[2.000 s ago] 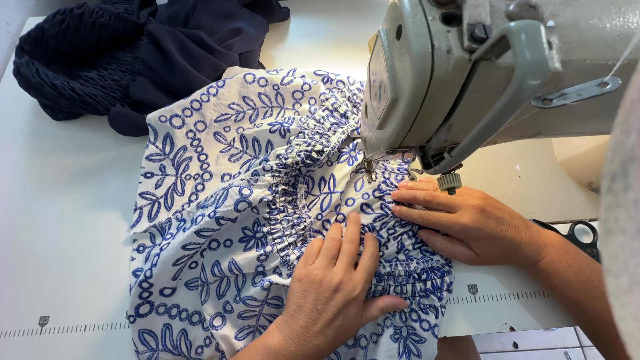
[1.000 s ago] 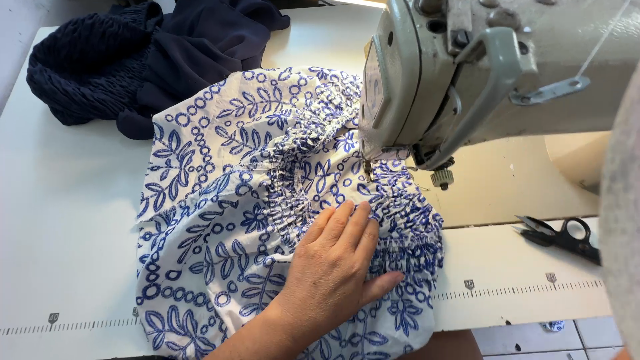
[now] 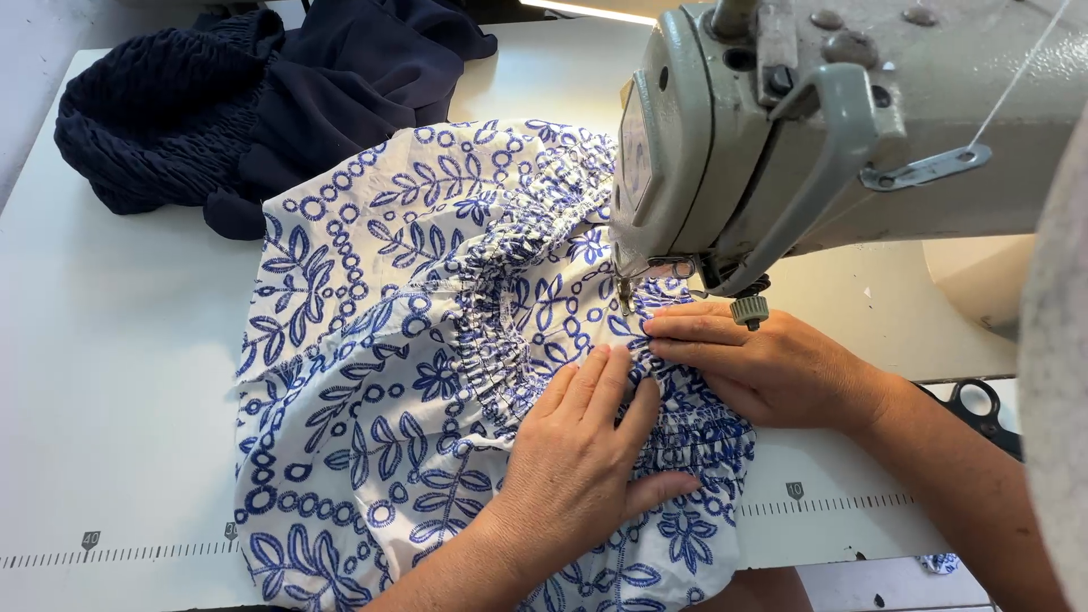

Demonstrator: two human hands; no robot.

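White fabric with blue embroidered leaves and rings [image 3: 399,467] lies bunched under the sewing machine's head [image 3: 671,144], its gathered, shirred bands curving around the middle. The presser foot [image 3: 626,296] is over the cloth; whether it touches is hard to tell. My left hand [image 3: 586,450] rests flat on the fabric in front of the foot, fingers a little apart and thumb out to the right. Just right of the foot, my right hand [image 3: 765,365] lies on the gathered part, fingertips against the cloth, partly behind the machine's grey thumbscrew [image 3: 750,312].
Dark navy gathered fabric [image 3: 170,127] is heaped at the table's back left. Black-handled scissors [image 3: 977,412] lie partly under my right forearm. A ruler scale [image 3: 824,506] runs along the table's front. The machine arm [image 3: 935,153] spans the upper right.
My right hand, on the cloth two seconds ago and out of view one second ago, is back beside the presser foot. My left hand stays on the fabric.
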